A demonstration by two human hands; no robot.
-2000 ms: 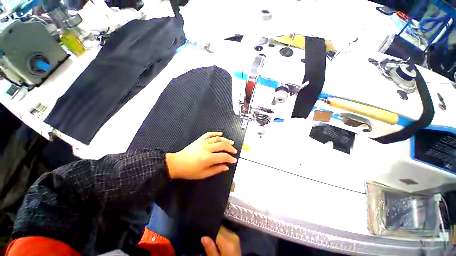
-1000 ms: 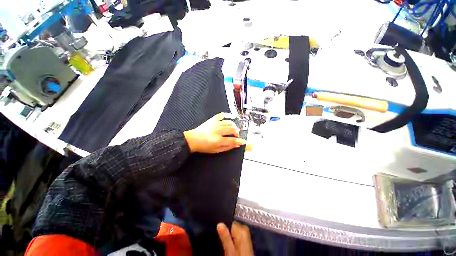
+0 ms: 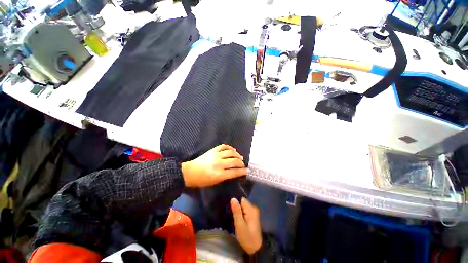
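Observation:
A dark ribbed sleeve panel [image 3: 205, 97] lies on the white machine bed, its right edge beside the presser foot and needle [image 3: 258, 87]. Its lower end hangs over the table's front edge. My left hand [image 3: 215, 167] lies flat on the panel near the table edge, fingers together, pressing it. My right hand [image 3: 247, 223] is below the table edge at the panel's lower right edge, thumb and fingers close to the cloth; its grip is partly hidden. The lockstitch sewing machine [image 3: 336, 49] stands to the right of the panel.
Stacked cut pieces [image 3: 138, 69] lie on the table at left, near the neighbouring machine [image 3: 54, 54] and a yellow-green bottle [image 3: 96, 43]. A clear plastic tray [image 3: 408, 169] sits at the right table edge. A blue crate [image 3: 377, 236] is below it.
My left hand has moved from beside the needle down towards the table edge. My right hand has risen slightly along the panel's edge. The camera view has shifted, showing more below the table.

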